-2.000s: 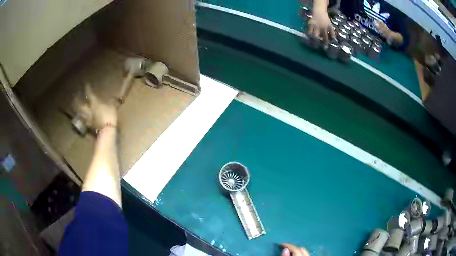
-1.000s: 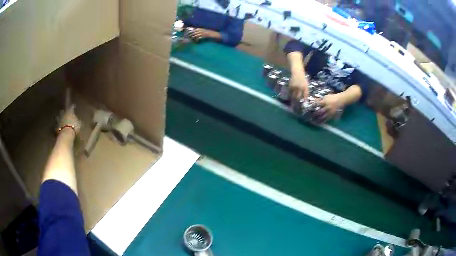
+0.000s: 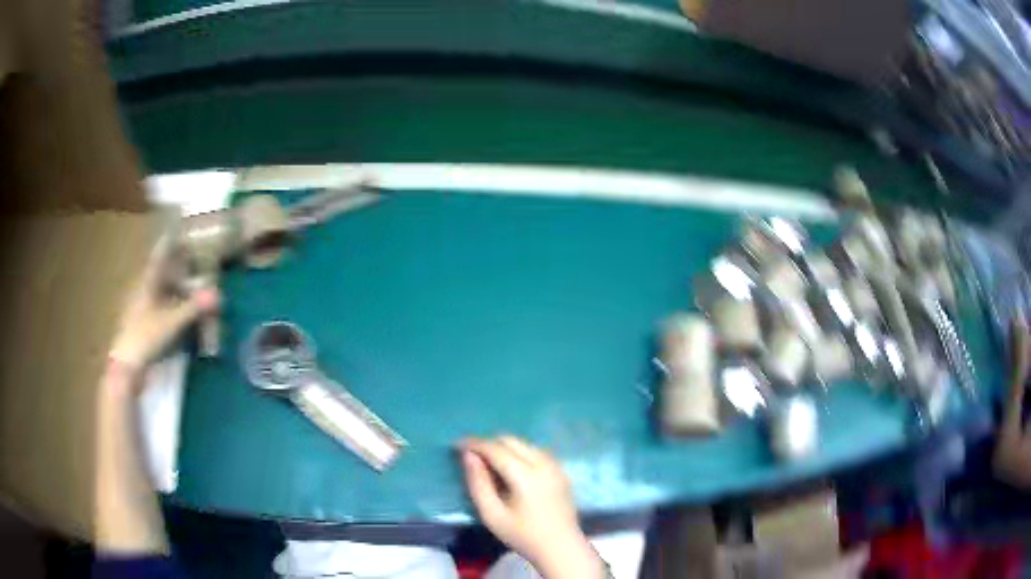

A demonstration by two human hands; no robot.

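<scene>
The picture is blurred. My left hand [image 3: 156, 311] is at the left over the white sheet [image 3: 164, 413], closed on a beige main housing [image 3: 213, 240]. A second main housing [image 3: 266, 230] touches it, its open handle half pointing right; whether my fingers also hold this one is hidden. Another main housing [image 3: 280, 360] lies on the green mat, round cup at upper left, open trough towards the lower right, spoked face showing in the cup. My right hand [image 3: 529, 498] is at the mat's front edge, fingers loosely curled and apart, with nothing in it.
A pile of beige cylinders [image 3: 791, 300] with shiny ends covers the right of the mat. The left-hand carton [image 3: 62, 362] stands at the left edge. A pale strip [image 3: 543, 186] and darker conveyor belt [image 3: 509, 119] run behind. Another person's arm shows at far right.
My left hand has come out of the left-hand carton to the mat's left side with housings. My right hand is in view again. The camera has turned right and down.
</scene>
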